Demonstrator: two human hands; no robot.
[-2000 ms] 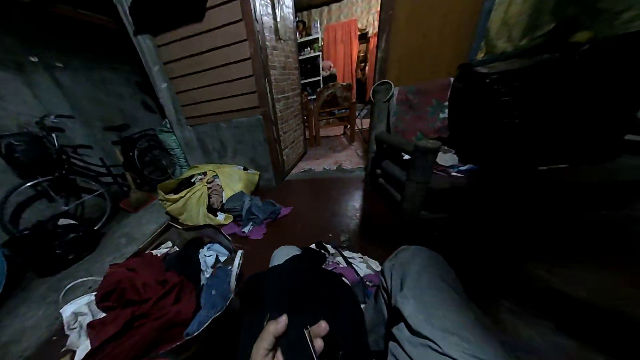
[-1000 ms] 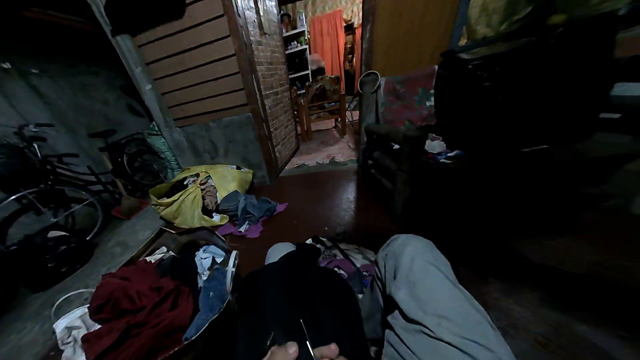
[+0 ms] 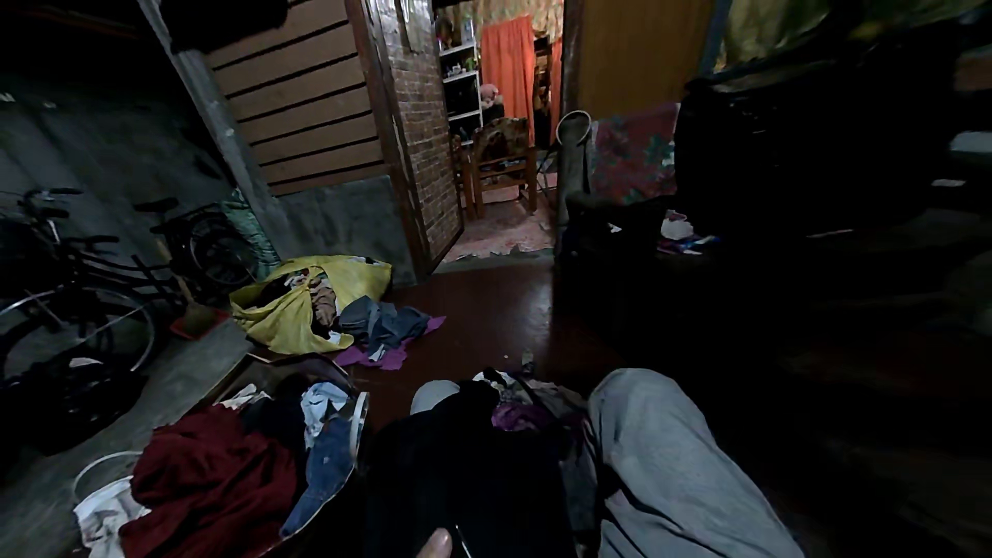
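At the bottom edge of the head view, a single fingertip, seemingly of my left hand (image 3: 435, 544), shows over black cloth (image 3: 465, 480). Just right of it a thin, shiny metal item (image 3: 463, 542) stands out against the cloth; its kind and whether the hand grips it cannot be told. The rest of that hand is below the frame, and my right hand is out of view. The black cloth lies over my lap, beside my raised knee in grey trousers (image 3: 666, 457). Purple and patterned cloth (image 3: 523, 416) is bunched between the black cloth and that knee.
To the left, an open container (image 3: 256, 368) holds a dark red cloth (image 3: 213, 480) and denim (image 3: 325, 465). Beyond it lie a yellow bag (image 3: 353, 279) of clothes and a heap of grey cloth (image 3: 380, 322). Bicycles (image 3: 116, 310) stand far left; a wooden chair (image 3: 504, 159) is past the doorway.
The fingers near the metal item have moved down toward the frame's bottom edge. Two fingertips showed on either side of it earlier; now only the left one is visible.
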